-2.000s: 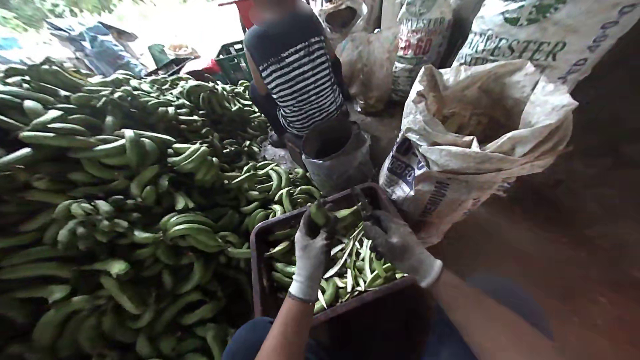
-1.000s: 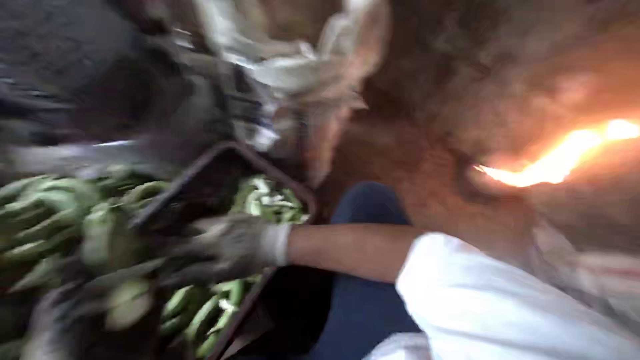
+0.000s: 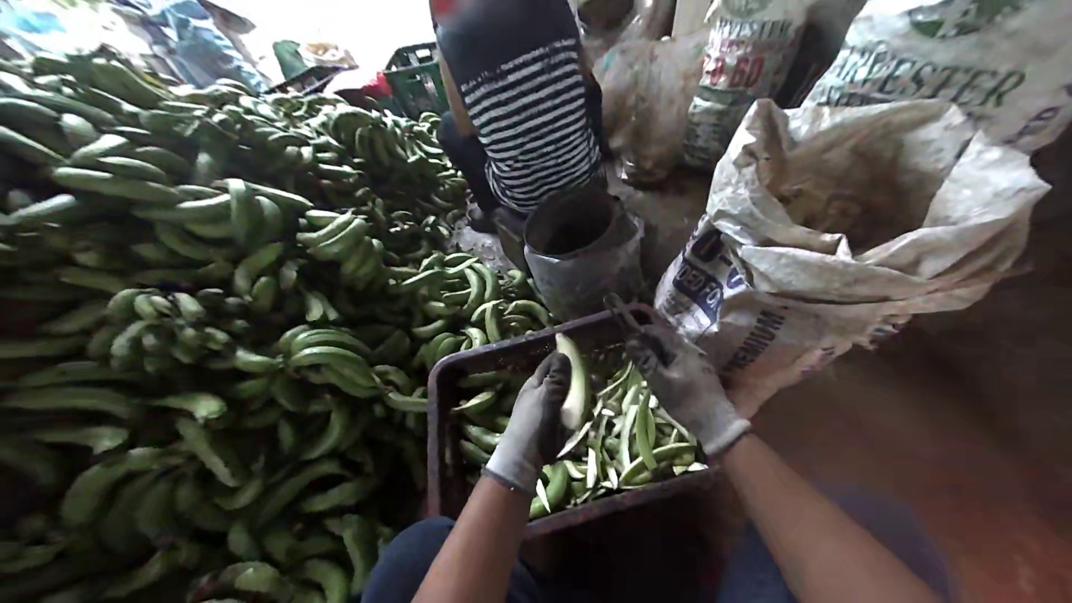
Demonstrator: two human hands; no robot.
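Note:
My left hand (image 3: 536, 414), in a grey work glove, grips a pale, largely peeled green banana (image 3: 574, 381) over a dark plastic crate (image 3: 615, 501). My right hand (image 3: 674, 373), gloved too, is closed around a small dark tool (image 3: 621, 311), probably a peeler or knife; its exact kind cannot be told. Strips of green peel (image 3: 632, 431) lie in the crate beneath both hands. Unpeeled green bananas (image 3: 477, 435) rest at its left side, partly behind my left hand.
A large heap of green bananas (image 3: 209, 293) fills the left. Beyond the crate stands a grey bucket (image 3: 586, 268), with a person (image 3: 532, 109) in a striped shirt seated behind it. An open woven sack (image 3: 837, 276) stands at the right, other sacks (image 3: 745, 75) behind.
The view has swung right and back. Two seconds ago my left hand held a green piece over the crate; now a pale, peeled banana is in it.

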